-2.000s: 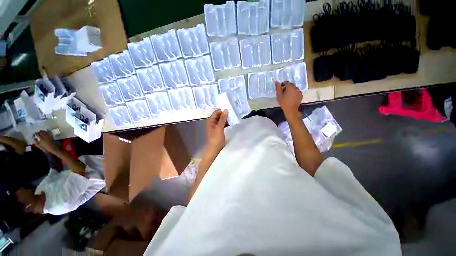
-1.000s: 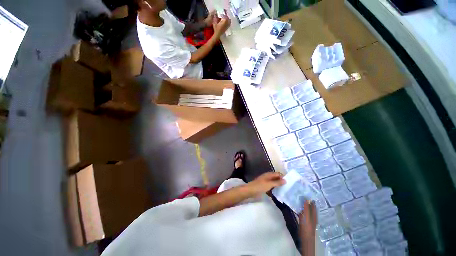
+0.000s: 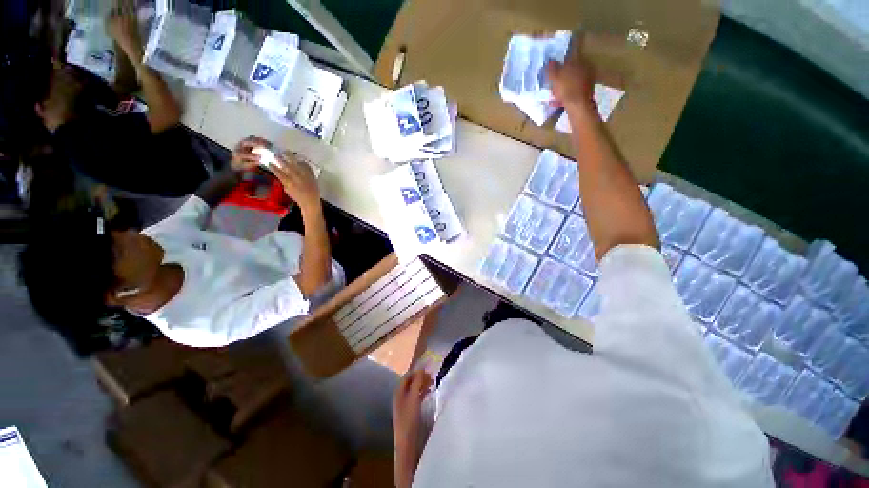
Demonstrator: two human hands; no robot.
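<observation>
My right hand is stretched out over the brown cardboard sheet, its fingers closed on the edge of a frosted tray stack. A white slip lies under or beside my wrist. My left hand is low beside my body, fingers curled; whether it holds anything cannot be told. Clear blister trays lie in rows on the pale bench, and my right arm hides some of them.
Printed white-and-blue sleeves lie left of the trays. A person in a white shirt sits alongside, handling a small white piece. An open carton holding white box edges stands by the bench. Another person's arm is at the upper left.
The view has swung toward the neighbour's side. My hands have separated from the white-and-clear piece they held; the right has reached to the tray stack, the left has dropped by my body.
</observation>
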